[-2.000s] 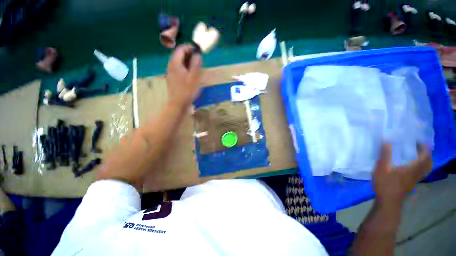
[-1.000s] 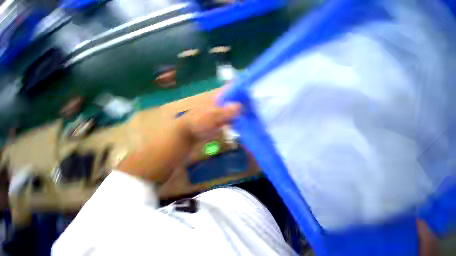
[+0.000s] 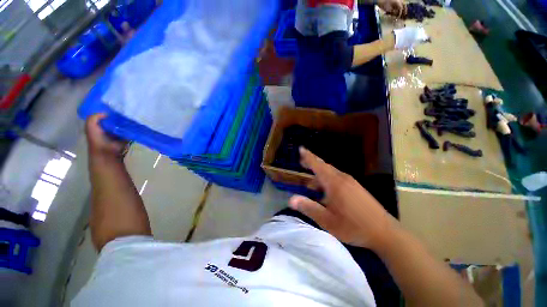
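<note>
The blue parts tray (image 3: 150, 139), lined with whitish translucent sheets (image 3: 162, 84), is at the upper left on or just above a stack of blue and green crates (image 3: 240, 141). My left hand (image 3: 105, 137) grips its near left corner, with the fingers partly hidden by the rim. My right hand (image 3: 336, 198) is empty with fingers spread, off the tray, in front of an orange-brown bin (image 3: 274, 141). Whether the tray rests fully on the stack cannot be told.
The bin on the floor holds black parts. At right, the cardboard-covered bench (image 3: 420, 165) bears black leg parts (image 3: 450, 114) beside the green belt. A co-worker's white-gloved hand (image 3: 411, 37) is over the bench at the top. A blue stool (image 3: 21, 240) stands at far left.
The view has turned left from the bench to the crate stack. The tray has moved from the bench's right side to the stack. My right hand is now off the tray.
</note>
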